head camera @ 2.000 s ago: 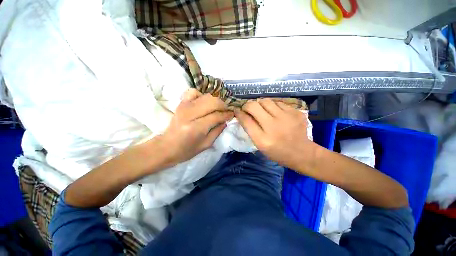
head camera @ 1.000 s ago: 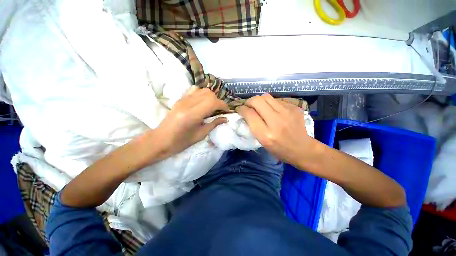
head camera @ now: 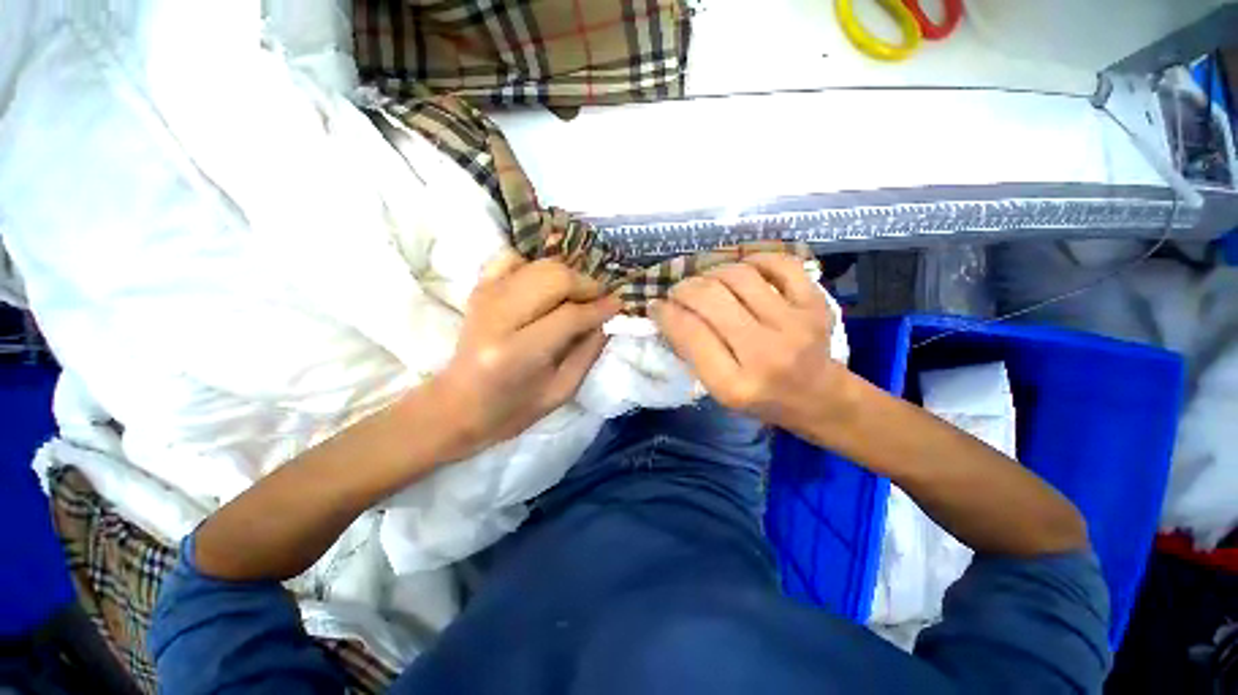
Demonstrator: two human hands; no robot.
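Note:
A white padded lining [head camera: 258, 272] lies bulky over the left side and my lap. A tan checked shell fabric [head camera: 509, 183] runs along its edge and bunches in front of the table edge. My left hand [head camera: 523, 340] pinches the layered checked and white edge. My right hand [head camera: 760, 326] pinches the same edge just to the right, with a short stretch of check showing between the fingertips. The fingertips partly hide the seam edges. More checked fabric lies on the tabletop at the upper left.
The white table [head camera: 842, 143] has a ruler strip [head camera: 950, 220] along its front edge. Scissors with yellow and red handles [head camera: 880, 27] lie at the top. A blue crate [head camera: 1086, 407] holding white pieces stands at the right. Another blue surface shows at the far left.
The checked edge between my hands shows more of its pattern now, and my right fingertips have shifted slightly along it. Both hands still hold the edge. The view has shifted slightly.

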